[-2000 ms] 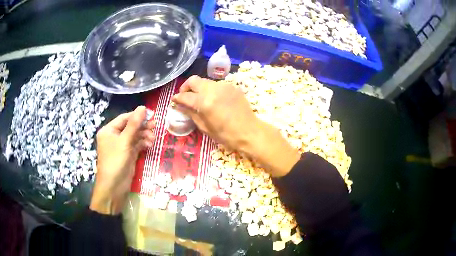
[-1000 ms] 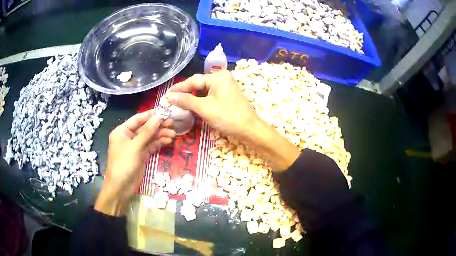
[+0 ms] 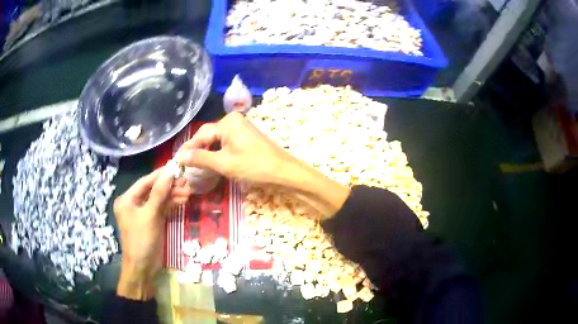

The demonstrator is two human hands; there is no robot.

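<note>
My left hand [image 3: 144,212] holds a small whitish piece [image 3: 177,169] between thumb and fingertips. The fingertips of my right hand [image 3: 244,152] meet at the same piece and partly hide it; both hands touch it. A small round whitish dish [image 3: 201,180] lies just below the fingers on the red sheet [image 3: 206,221], partly covered by my right hand. A heap of cream pieces [image 3: 323,136] is on the right, partly under my right forearm. A heap of grey-white pieces [image 3: 63,196] is on the left. A small whitish cluster [image 3: 206,253] lies at the sheet's near edge.
A clear round basin [image 3: 149,95] with one pale piece inside stands at the upper left. A white squeeze bottle [image 3: 237,98] stands by the blue tote [image 3: 380,79], which is filled with mixed pieces. A pale yellowish strip [image 3: 193,300] lies below the sheet.
The view has shifted, so the table's things appear further left and lower. My hands came together at the piece and remain there. The dish is now more hidden.
</note>
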